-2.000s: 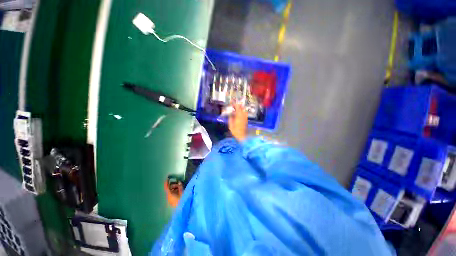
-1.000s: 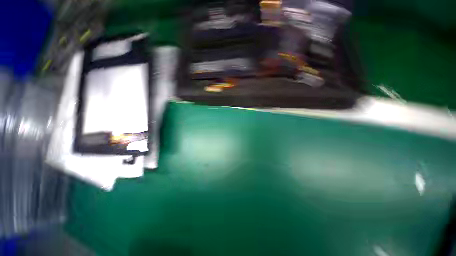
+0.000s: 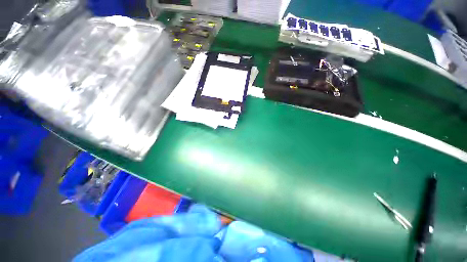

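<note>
A black tablet housing (image 3: 224, 83) with a white panel inside lies on white paper sheets (image 3: 183, 94) on the green bench. A dark work tray (image 3: 312, 97) with loose parts and a clear bag stands to its right. Silver tweezers (image 3: 392, 211) and a black electric screwdriver (image 3: 426, 217) lie at the lower right. My blue sleeves (image 3: 205, 240) fill the bottom centre. Neither hand can be made out. A small orange-toned patch shows between the sleeves, too little to identify.
A tall stack of clear blister trays (image 3: 102, 77) covers the bench's left end. A yellow-dotted tray (image 3: 192, 38) is behind it. A white component tray (image 3: 327, 38) stands at the back. Blue bins (image 3: 115, 197), one with red contents (image 3: 153, 201), are below the front edge.
The view has swung from the bin and aisle towards the blister-stack end of the bench. The hand seen earlier in the blue bin no longer shows. The picture is sharper now.
</note>
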